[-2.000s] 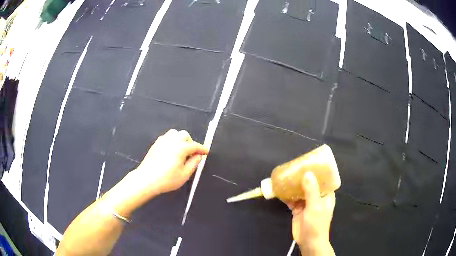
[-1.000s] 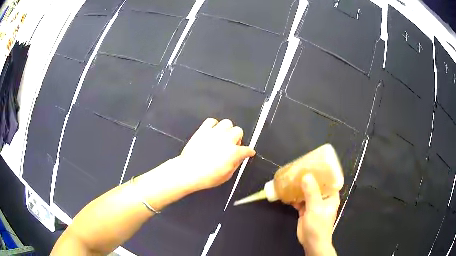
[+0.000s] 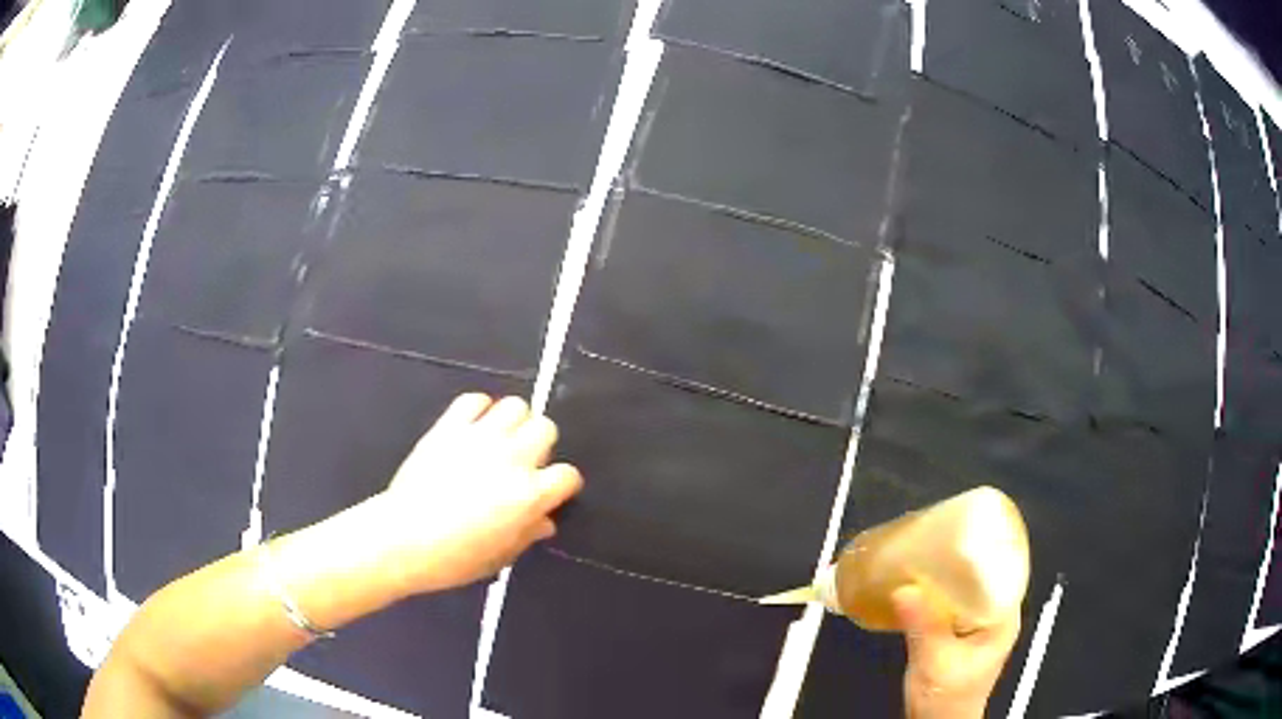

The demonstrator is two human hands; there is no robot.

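Black cut pieces (image 3: pixel 703 485) lie overlapping in long columns with white gaps between them. My right hand (image 3: pixel 956 653) holds a squeeze bottle (image 3: pixel 935 562) with amber-yellow contents, tilted with its pale pointed nozzle (image 3: pixel 790 597) toward the left. The nozzle tip is at the right end of a thin edge line across a black piece, beside a white gap. My left hand (image 3: pixel 485 485) rests palm down on the black pieces, over the white gap left of that piece. Its fingers are bent and their tips are partly hidden, so I cannot tell whether they pinch an edge.
White table covering (image 3: pixel 49 281) shows along the left side and between the columns. A dark green object (image 3: pixel 96 14) is cut off at the top left. Small pale marks show on pieces at the top right. A dark area lies beyond the table's lower left edge.
Over the last second my left hand has moved left and down to a lower place on the pieces. The bottle has moved right and down, its nozzle now at a piece edge. The view has shifted.
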